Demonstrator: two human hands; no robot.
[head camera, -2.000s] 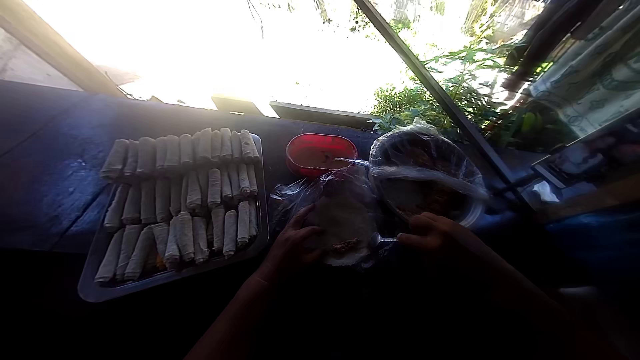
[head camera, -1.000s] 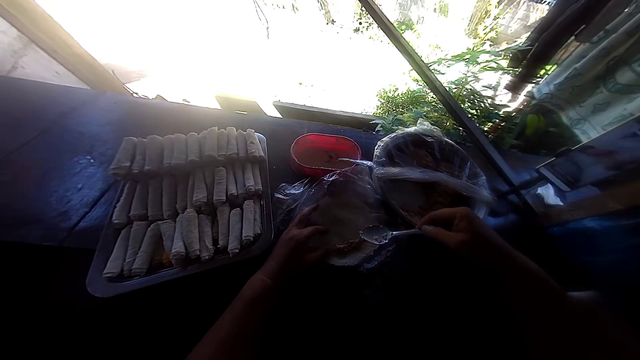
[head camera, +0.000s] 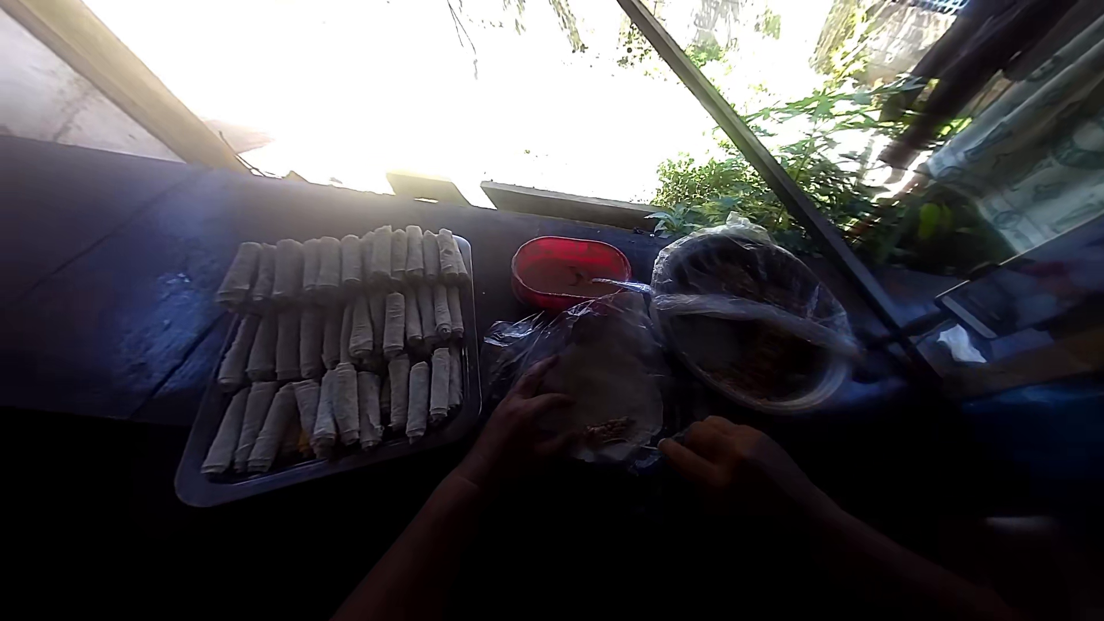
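A round wrapper sheet (head camera: 595, 375) lies on clear plastic, with a small heap of filling (head camera: 608, 429) near its lower edge. My left hand (head camera: 526, 414) rests on the sheet's left edge, fingers spread. Just right of the filling, my right hand (head camera: 724, 457) is closed on a spoon, whose bowl is hard to see in the shade. Behind the sheet stands a red oval tub (head camera: 571, 267) with another utensil's handle reaching out of it. A round container of filling (head camera: 759, 392), partly covered by clear plastic, is at the right.
A shallow tray (head camera: 207, 492) at the left holds several rows of rolled wrappers (head camera: 345, 328). Beyond the dark table (head camera: 95, 285) are a bright opening, a slanted bar (head camera: 759, 155) and green plants. Patterned cloth (head camera: 1035, 155) hangs at the upper right.
My right hand has moved left and slightly down with the spoon, from beside the round container to near the filling on the sheet. My left hand remains at the sheet's left edge.
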